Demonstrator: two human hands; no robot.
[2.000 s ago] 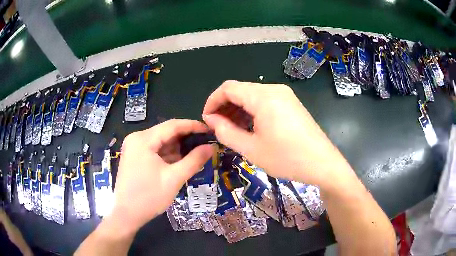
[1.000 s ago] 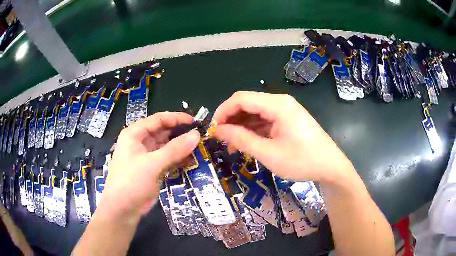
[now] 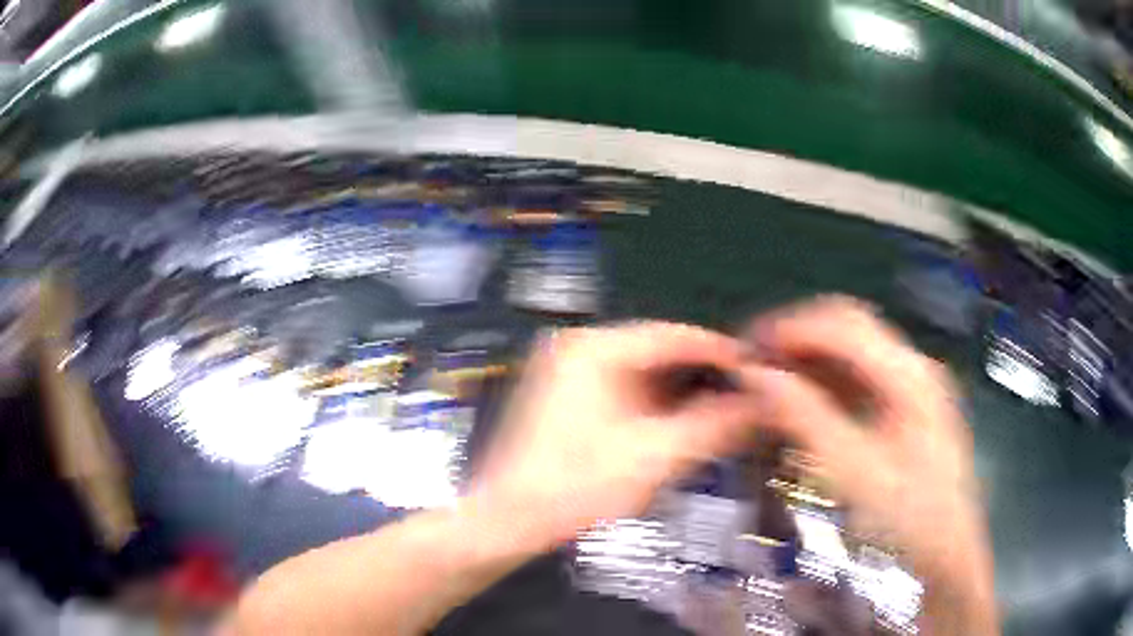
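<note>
The frame is strongly motion-blurred. My left hand and my right hand meet fingertip to fingertip right of centre. Both pinch at the top end of a flex circuit assembly, which seems to hang below the fingers, its silver lower part smeared. The small part between the fingertips is hidden. Under and beside it lies a working pile of overlapping strips, silver ends toward me.
Two blurred rows of laid-out strips lie at left. Darker waiting bundles lie at right. A pale raised edge and a green surface run behind. At far left are a person's forearm and something red.
The view has swung to the left, so the hands, rows and pile show further right and blurred. The hands remain together at the fingertips.
</note>
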